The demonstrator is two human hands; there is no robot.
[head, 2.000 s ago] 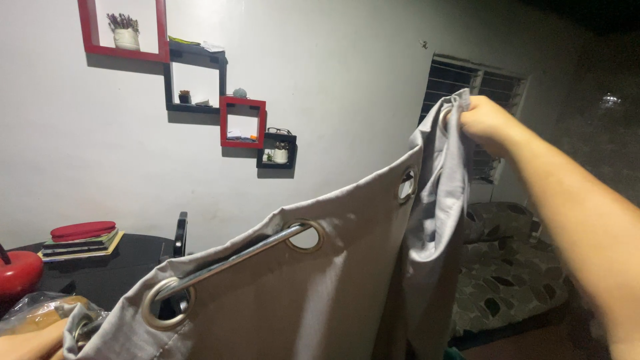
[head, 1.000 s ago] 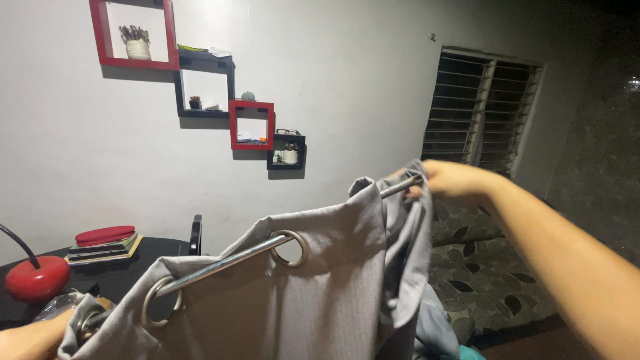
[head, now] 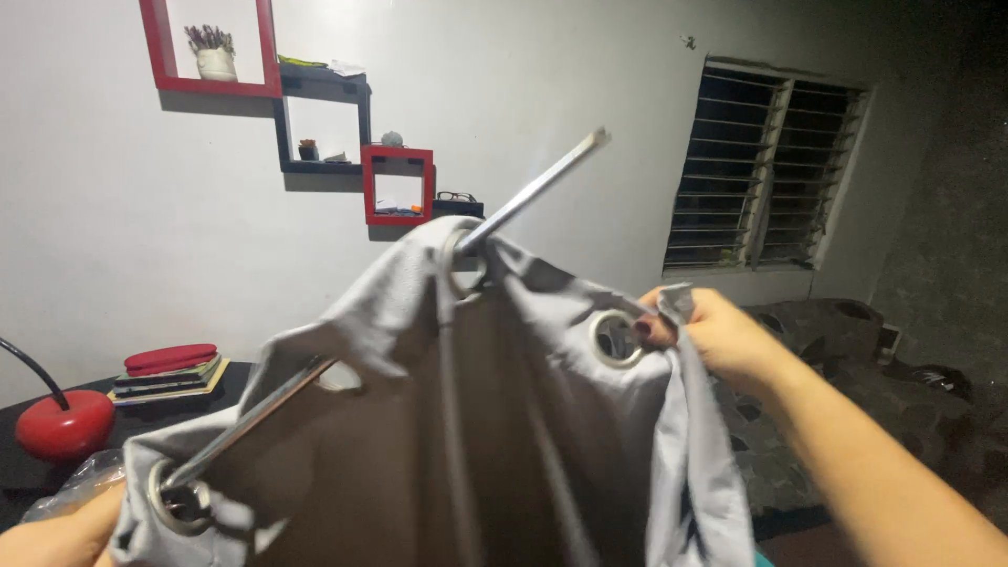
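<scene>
A grey grommet curtain (head: pixel 488 409) spreads across the middle of the head view. A metal curtain rod (head: pixel 543 185) runs through several of its metal grommets, and its far end sticks out bare above the cloth. My right hand (head: pixel 709 323) grips the curtain's top edge beside a grommet (head: pixel 618 339) through which no rod passes. At the lower left, my left hand (head: pixel 79 524) is by the curtain's near grommet (head: pixel 179 496); its fingers are hidden behind the cloth, so its hold cannot be told.
On the dark table (head: pixel 244 382) at left stand a red cherry-shaped ornament (head: pixel 64 425), stacked books (head: pixel 169 378) with a red case, and clear plastic. Red and black box shelves (head: pixel 398 220) hang on the wall. A louvred window (head: pixel 760 169) and a patterned sofa (head: pixel 827 331) are at right.
The rod's far end, near my right hand one second ago, now points up, clear of the cloth. My right hand has moved away from it, holding the curtain edge.
</scene>
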